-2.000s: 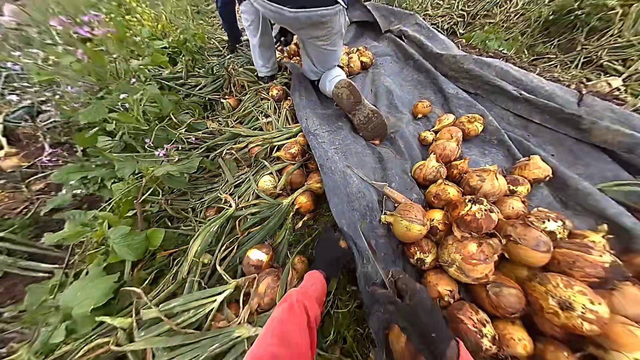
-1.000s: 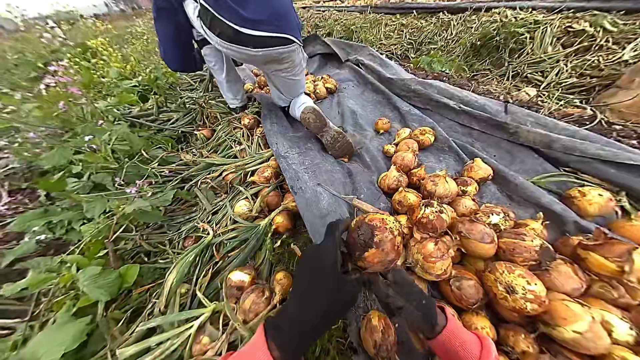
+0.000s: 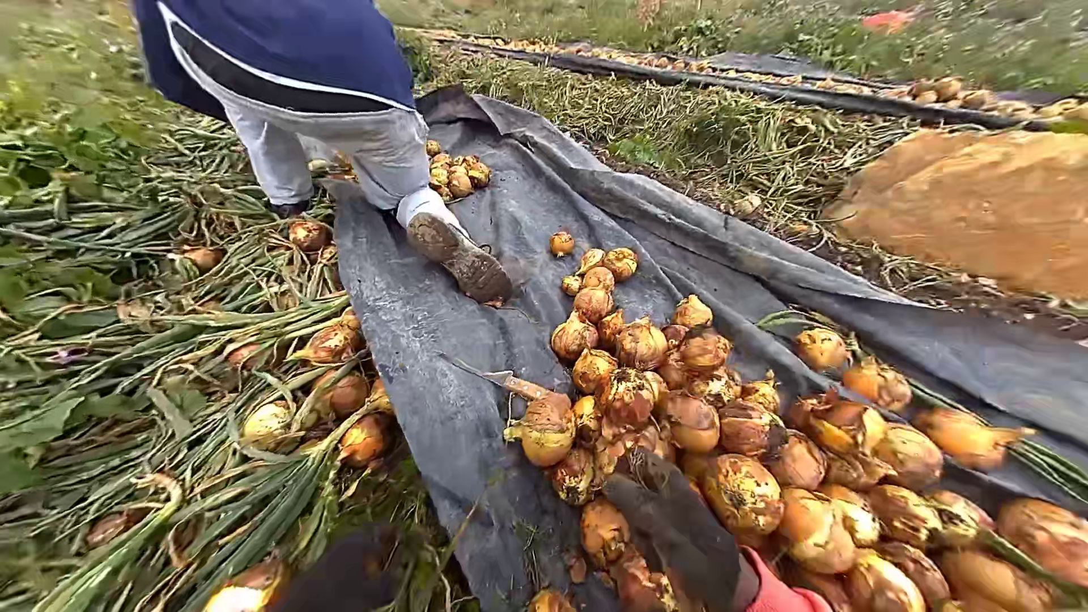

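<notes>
My right hand (image 3: 676,527), in a dark glove with a red sleeve, reaches over the near-left edge of a heap of yellow onions (image 3: 744,493); its fingertips touch or hover just over onions, and its grip is unclear. At the bottom, my left hand (image 3: 344,574), dark-gloved and blurred, is beside an onion (image 3: 246,588) among the green tops; whether it grips that onion cannot be told. A knife (image 3: 510,384) lies on the grey ground sheet (image 3: 425,382), its handle end against an onion (image 3: 544,429) at the left side of the heap.
Ahead, a person in a blue top and grey trousers (image 3: 374,157) has one shoe (image 3: 459,259) on the sheet. Unpicked onions (image 3: 365,438) with long green leaves cover the left. A small onion pile (image 3: 459,174) lies farther up; a large tan object (image 3: 969,208) lies beyond the sheet's right edge.
The onion between my hands a second ago is no longer there. My right hand has moved onto the heap, my left hand down to the leaves at the left. The view has shifted.
</notes>
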